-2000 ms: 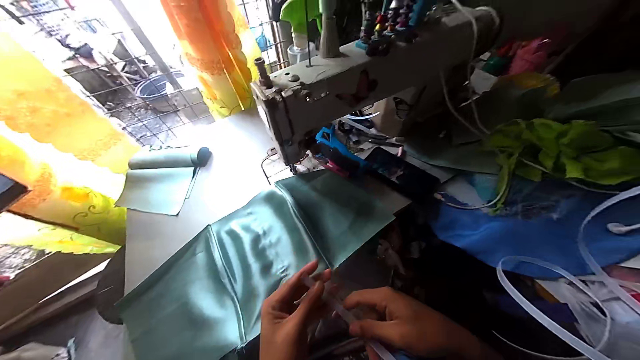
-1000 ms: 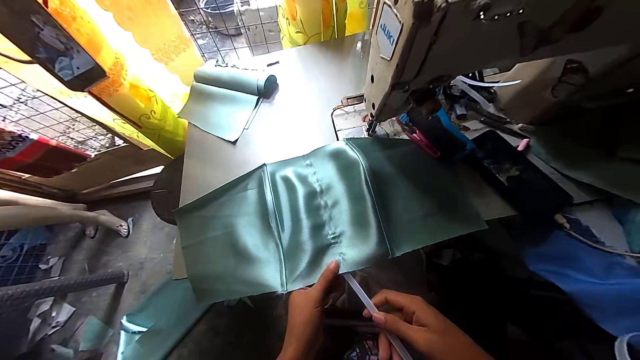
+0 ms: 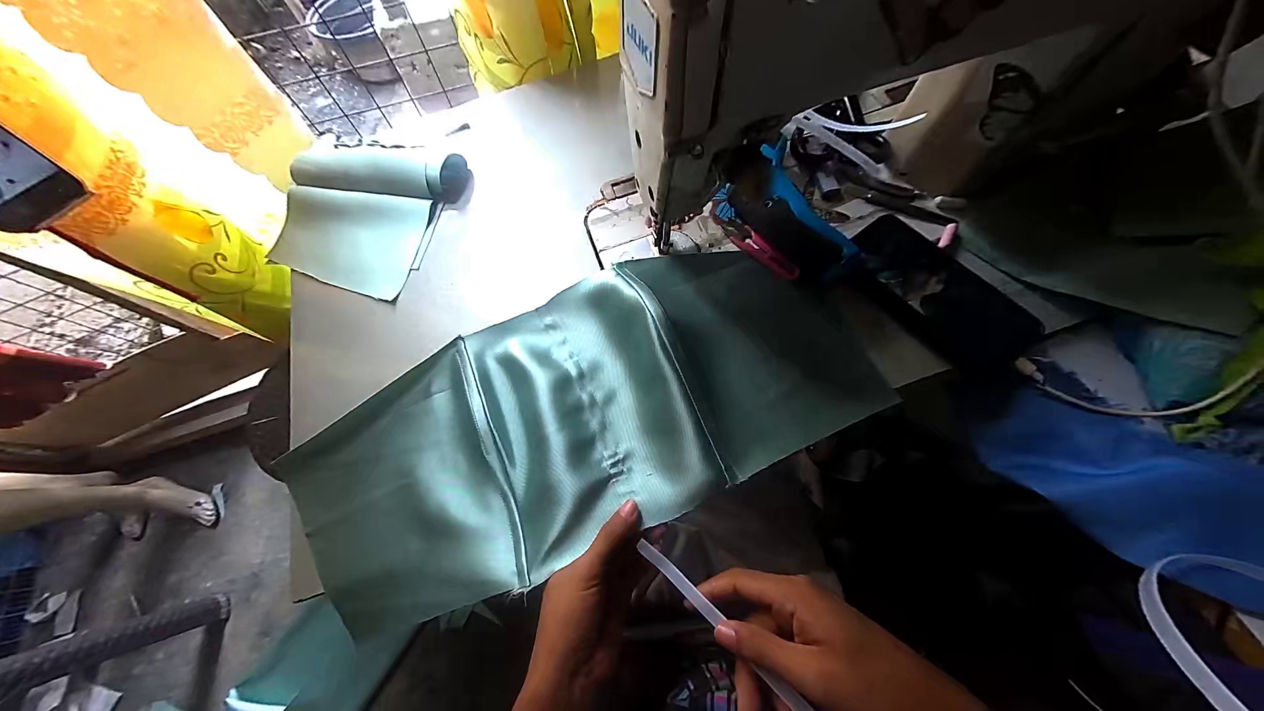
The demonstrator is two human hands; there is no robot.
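Observation:
A sewn green satin fabric panel (image 3: 592,395) with two vertical seams and a puckered line down its middle lies over the front edge of the sewing table. My left hand (image 3: 592,602) pinches the panel's lower edge at the puckered line, thumb on top. In my right hand (image 3: 780,632) is a narrow white plastic strip (image 3: 681,578), held between thumb and fingers, its free end pointing up beside my left hand. The sewing machine (image 3: 676,109) stands just beyond the panel, its needle area near the panel's top edge.
On the pale table (image 3: 513,237) lies a roll of green fabric (image 3: 370,183). Right of the machine are a black phone (image 3: 948,286), a blue-and-black tool (image 3: 790,212) and cords. Blue cloth (image 3: 1116,484) and a looped white strip (image 3: 1175,632) lie at right. A person's foot (image 3: 178,499) shows at left.
Two seconds ago both hands were together on the white strip; now my left hand is at the fabric edge and only my right hand holds the strip. The view has shifted.

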